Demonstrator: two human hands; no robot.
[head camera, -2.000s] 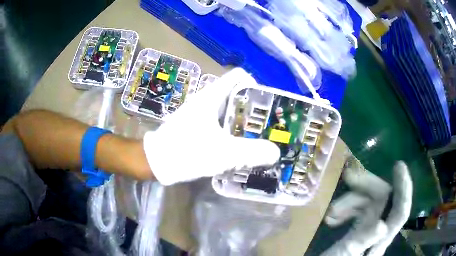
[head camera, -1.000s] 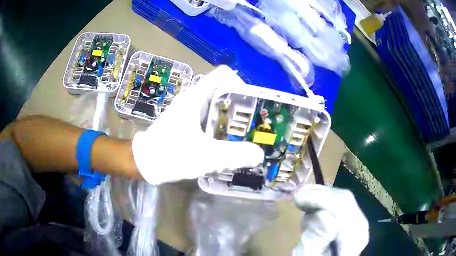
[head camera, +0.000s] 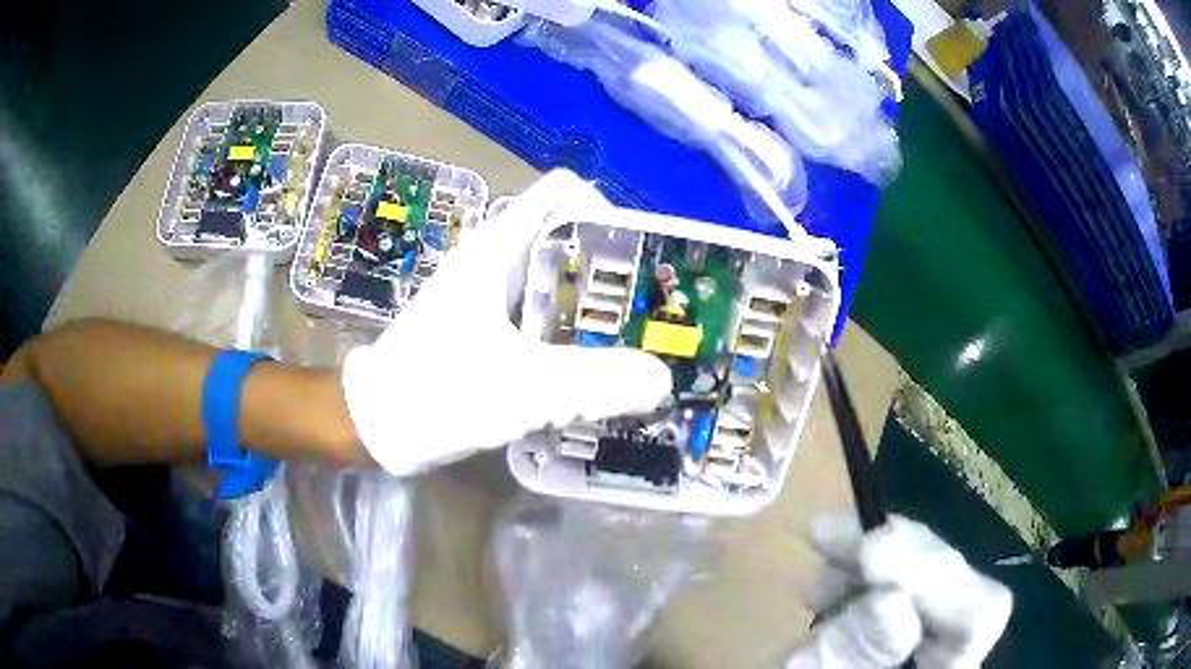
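My gloved left hand (head camera: 490, 359) grips an open white power strip housing (head camera: 799, 379) by its left side, with the thumb over the middle of the parts. Inside are a green circuit board (head camera: 705, 294), a yellow transformer (head camera: 670, 340) and a black block (head camera: 636, 460). My gloved right hand (head camera: 901, 604), partly blurred, holds dark tweezers (head camera: 856, 438). The tweezers point up, with their tip beside the housing's right wall. Whether the tip touches the wall I cannot tell.
Two open housings (head camera: 242, 177) (head camera: 389, 233) lie on the tan board (head camera: 118, 281) at left. Bagged cords (head camera: 379, 555) lie near me. Blue trays (head camera: 523, 118) with bagged cords stand behind. An electric screwdriver (head camera: 1091, 549) is at right, by a green surface (head camera: 973, 340).
My right hand was empty and open, then took up the tweezers and reached into the housing's right side. Now it has drawn back right and down. The held housing shifted left in view.
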